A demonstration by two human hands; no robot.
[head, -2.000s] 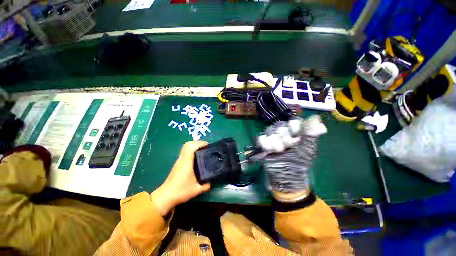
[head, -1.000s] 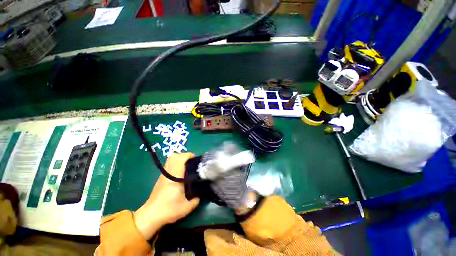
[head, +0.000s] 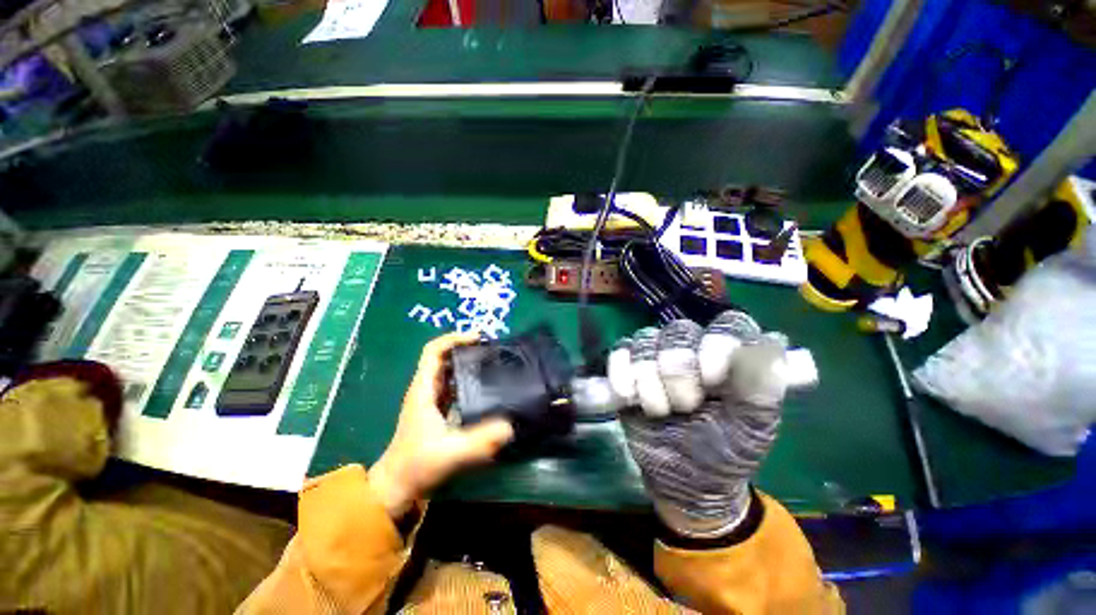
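Note:
My bare left hand holds a black socket block by its left side, above the green bench; a round recessed outlet shows faintly on its blurred face. My right hand, in a grey knitted glove with pale fingertips, is closed around a white hand tool. The tool's rear end sticks out to the right of the fist; its front end points left at the block's right side. Whether it touches the block is unclear. A dark cord rises from near the block's right side.
Loose white clips lie behind the block. Behind my right hand are a coiled black cord, brown strip and white strip. A printed sheet and another person's sleeve are left; a taped fixture and plastic bag right.
My gloved hand has moved from over the block to its right side, and the block is uncovered. The cord has swung from the left to the block's right. The view has shifted.

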